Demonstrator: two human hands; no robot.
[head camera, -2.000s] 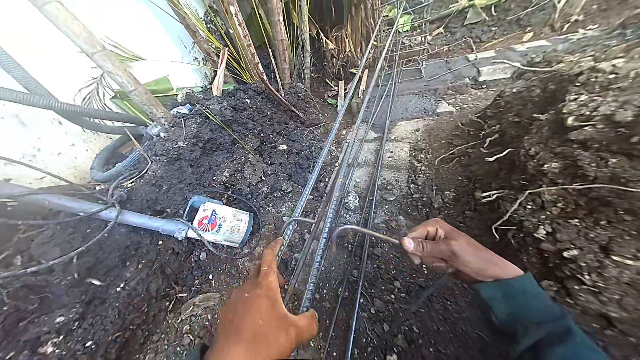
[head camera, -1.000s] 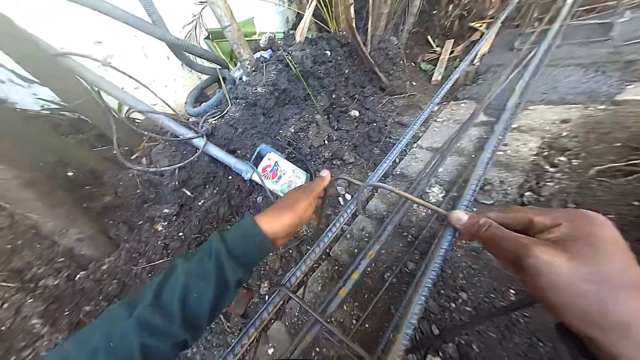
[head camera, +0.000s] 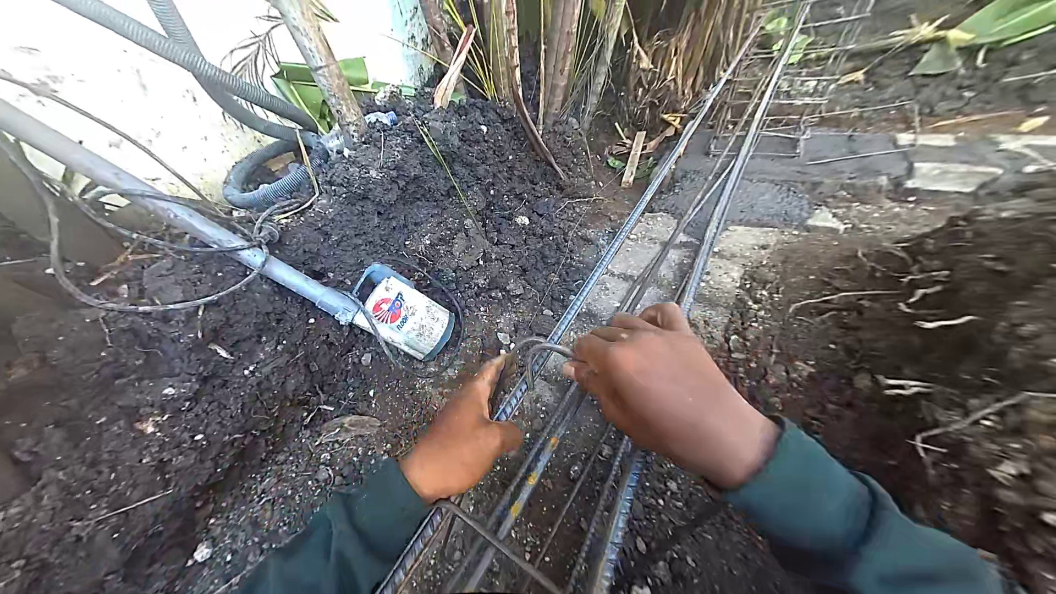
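Observation:
Long ribbed steel rebars (head camera: 612, 247) run from the bottom middle up to the top right. A bent steel rod with a hooked end (head camera: 540, 345) lies over the left rebar. My right hand (head camera: 660, 384) pinches this rod, its fingers closed above the bars. My left hand (head camera: 464, 437) is against the left side of the same rebar, thumb and forefinger apart around it; whether its fingertips touch the hook is unclear. Below the hands, another thin bent rod (head camera: 487, 536) crosses the bars.
A submersible pump with a white label (head camera: 412, 322) lies on the soil at left, joined to a grey pipe (head camera: 194, 216) with loose cable. Corrugated hose (head camera: 247, 186) curls by the white wall. Loose earth with roots (head camera: 932, 330) rises at right. A rebar cage (head camera: 792, 107) lies further off.
My right hand has moved in toward the left rebar with the bent rod. My left hand, which was at the rod's other end one second ago, is now lower, beside the rebar. The view has shifted.

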